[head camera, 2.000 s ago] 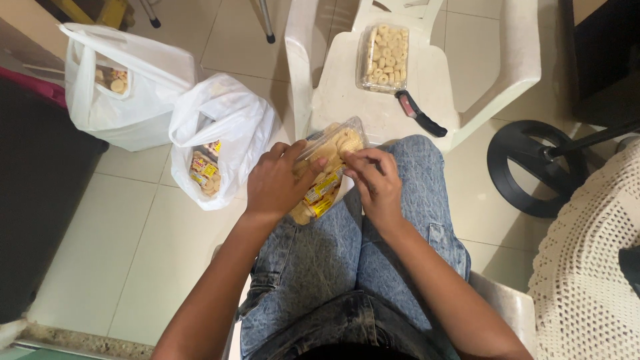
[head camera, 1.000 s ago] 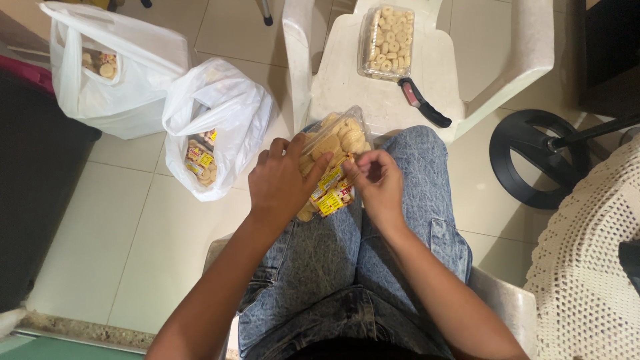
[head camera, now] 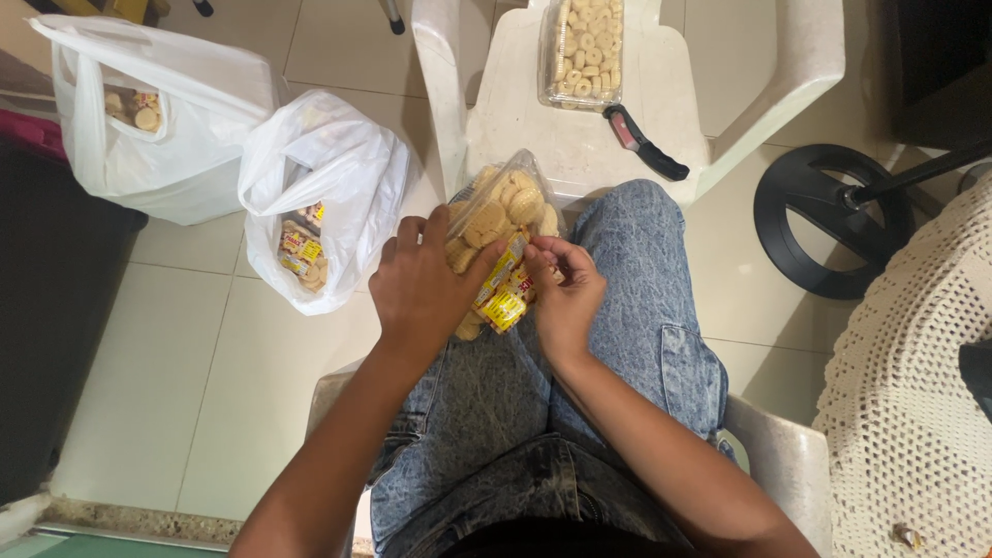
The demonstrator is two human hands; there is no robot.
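Note:
A clear plastic clamshell box of round biscuits (head camera: 523,198) rests tilted over my thighs. A printed red and yellow label (head camera: 505,298) lies across its lower part. My left hand (head camera: 422,287) holds the box from the left, with the thumb on the label's edge. With thumb and index finger, my right hand (head camera: 566,291) pinches the label's right edge, which looks partly lifted. Beyond my knees, a second clear box of ring-shaped biscuits (head camera: 585,58) stands on a white plastic chair (head camera: 527,116). A black-handled knife (head camera: 647,143) lies beside that box.
Two white plastic bags, one at the far left (head camera: 186,167) and one nearer (head camera: 349,170), stand on the tiled floor with labelled biscuit boxes inside. To the right are a round black stand base (head camera: 775,205) and a crocheted cover (head camera: 899,387). A dark piece of furniture (head camera: 54,294) borders the left.
The label's position under my fingers has shifted a little, and its right part now looks more lifted. Both hands stay at the biscuit box.

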